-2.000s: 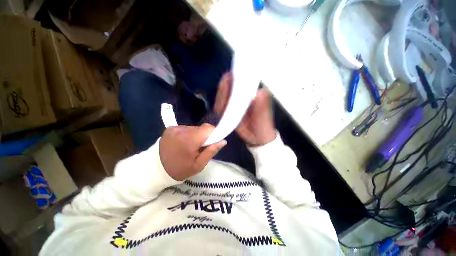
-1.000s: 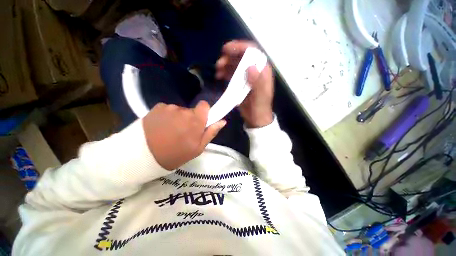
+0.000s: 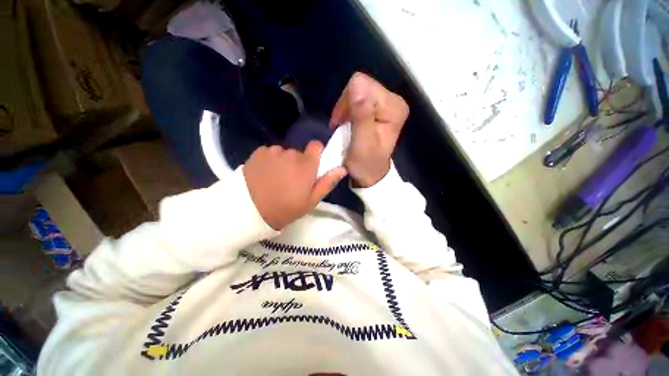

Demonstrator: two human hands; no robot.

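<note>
My left hand [image 3: 284, 185] grips a curved white plastic housing [image 3: 334, 152] over my lap, thumb and fingers around it. My right hand [image 3: 373, 128] is closed around the other end of this piece and hides that end. The short white stretch between my hands shows. Another curved white strip [image 3: 212, 144] sticks out beyond my left hand over my thigh; whether it joins the held piece is hidden.
The bench with its marked white sheet [image 3: 455, 95] is at the right. On it lie blue-handled cutters [image 3: 571, 81], a purple electric screwdriver [image 3: 609, 176], black cables and white curved housings [image 3: 623, 37]. Cartons [image 3: 66, 95] stand at the left, one with blue wrapped items [image 3: 55, 236].
My right hand has closed over the wide end of the white housing, which showed before. My hands are closer together, and less of the housing shows. The view has shifted slightly.
</note>
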